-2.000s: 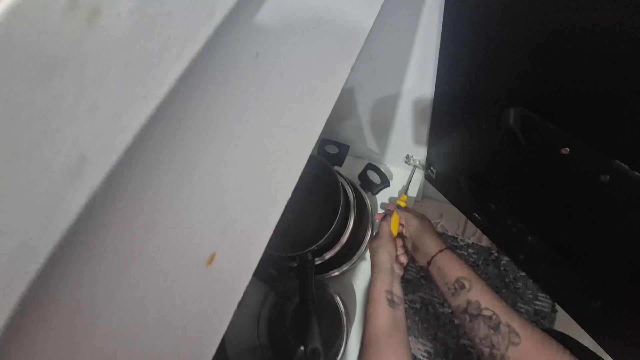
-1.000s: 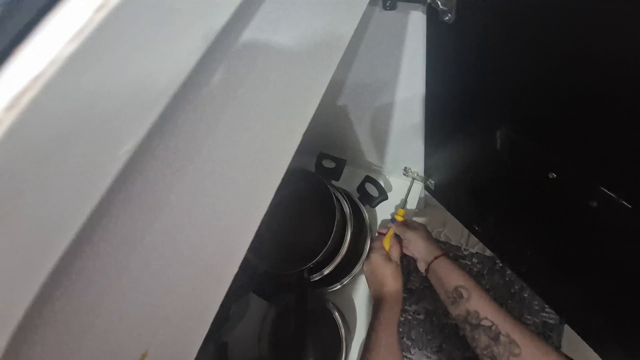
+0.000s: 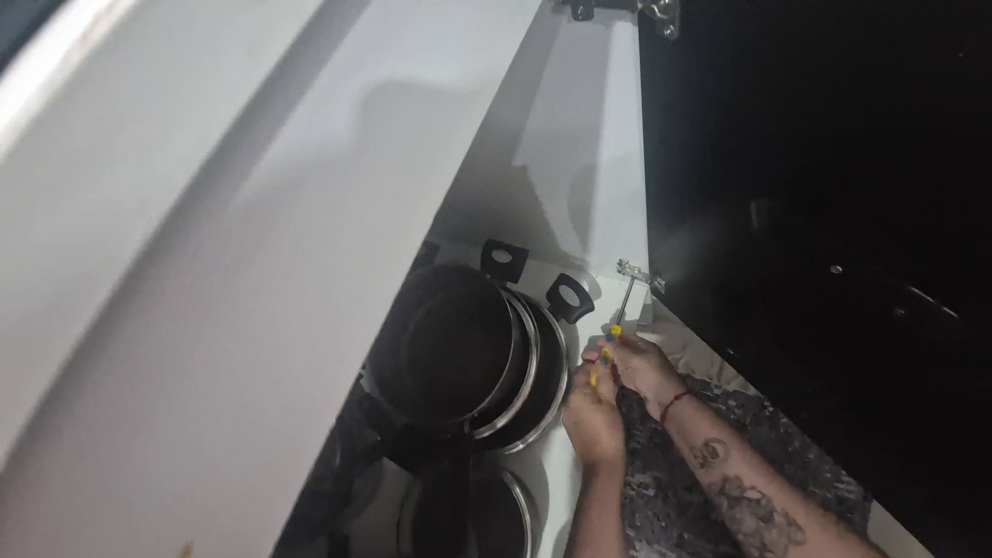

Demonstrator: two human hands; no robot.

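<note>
A screwdriver (image 3: pixel 614 332) with a yellow and dark handle points up and slightly right, its shaft reaching the metal cabinet hinge (image 3: pixel 637 273) at the lower corner of the white side panel. My left hand (image 3: pixel 595 411) is closed around the rear of the handle. Further up the handle, my right hand (image 3: pixel 643 370) grips it from the right, near the shaft; a red cord circles that wrist. Both hands partly hide the handle. Whether the tip sits in a screw is too small to tell.
Nested dark pots (image 3: pixel 453 345) with black side handles stand left of my hands, another pan (image 3: pixel 465 515) below them. A white panel (image 3: pixel 294 256) fills the left. The dark glossy door (image 3: pixel 814 194) is at the right, with a second hinge (image 3: pixel 660 15) above. A grey shaggy rug (image 3: pixel 674 473) lies beneath.
The view has shifted, bringing the upper hinge into sight. Both hands remain on the screwdriver at the lower hinge, with more of the handle now covered by the fingers.
</note>
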